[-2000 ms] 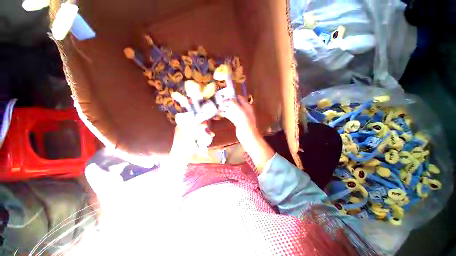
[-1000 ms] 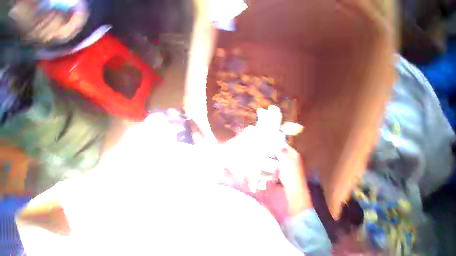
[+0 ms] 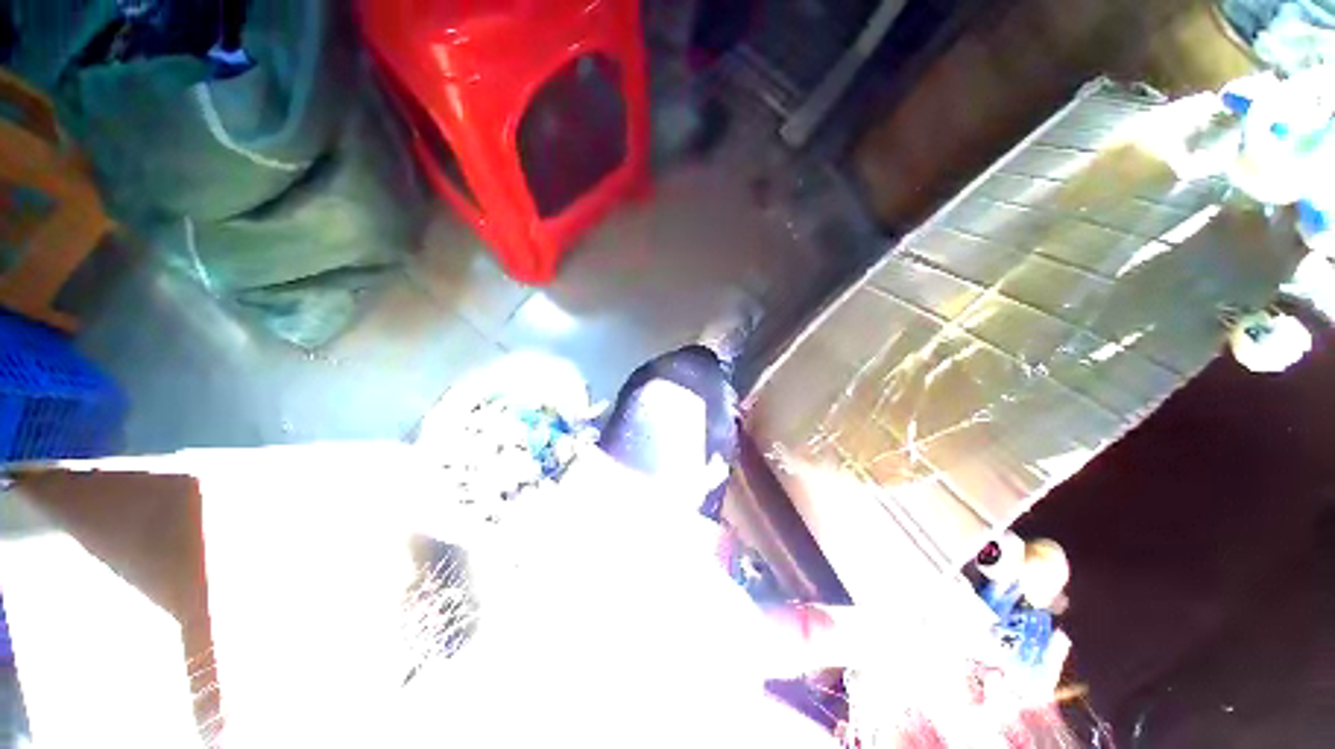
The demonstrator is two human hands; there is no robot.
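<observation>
A few blue-and-cream cartoon strap pieces [image 3: 1025,593] show at the lower right, against the near edge of the carton [image 3: 952,351]. One has a dark face-like spot. More pale and blue strap pieces [image 3: 1288,154] are at the upper right edge, and a round pale end [image 3: 1269,340] lies at the carton's rim. Strong white glare covers the lower middle, where the lap is. I cannot make out the outline of either of my hands in it, nor whether a hand holds the lower pieces.
A red stool [image 3: 469,88] stands at the top, beside a green sack [image 3: 278,190]. A blue crate [image 3: 51,395] and an orange object [image 3: 37,190] are at the left edge. A whitish bag-like heap [image 3: 505,439] and another cardboard box [image 3: 125,542] lie lower left.
The view has swung left. The stool now stands at the top centre, the carton has shifted right, and its pile is out of view. Both hands are lost in glare.
</observation>
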